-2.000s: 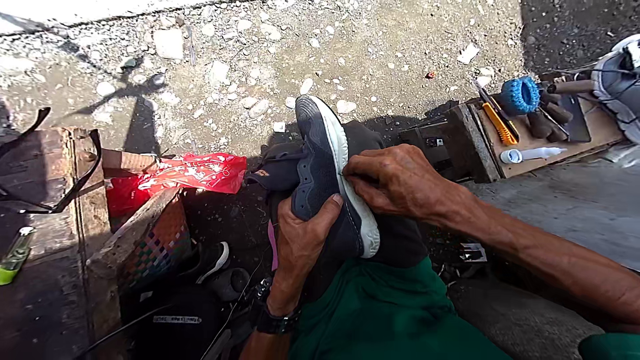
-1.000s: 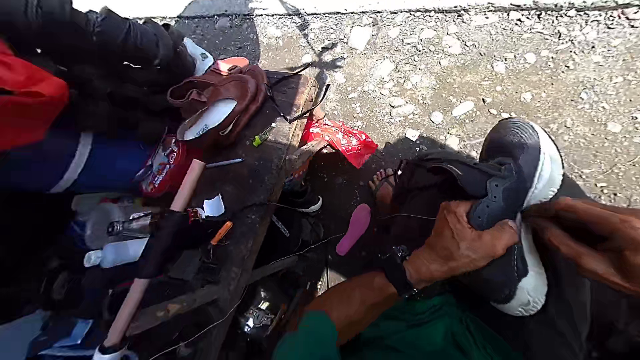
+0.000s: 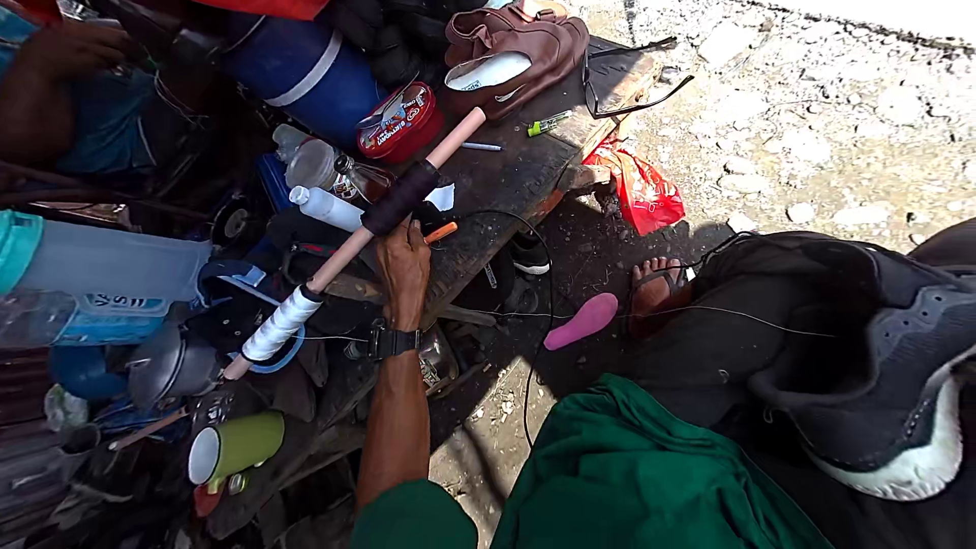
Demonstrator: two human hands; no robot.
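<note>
My left hand (image 3: 404, 263) reaches over the dark wooden bench, its fingers against a wooden rod (image 3: 347, 259) wound with black thread (image 3: 400, 200) and white thread (image 3: 282, 324); its fingertips are partly hidden, so its hold is unclear. Just right of the fingers lies an orange-handled tool (image 3: 441, 232). A dark sneaker with a white sole (image 3: 884, 404) rests on my lap at the right. From the white spool a thin thread (image 3: 732, 310) runs across towards the lap. My right hand is out of view.
The bench (image 3: 503, 183) holds brown leather shoes (image 3: 526, 53), eyeglasses (image 3: 602, 107), a red tin (image 3: 400, 126), a lighter (image 3: 547, 124) and a white bottle (image 3: 328, 207). A green mug (image 3: 236, 450) lies lower left. A pink insole (image 3: 583, 320) is on the ground. Another person's arm (image 3: 46, 91) is upper left.
My left hand has let go of the sneaker and moved left to the rod on the bench. My right hand has gone out of view. The view has swung left.
</note>
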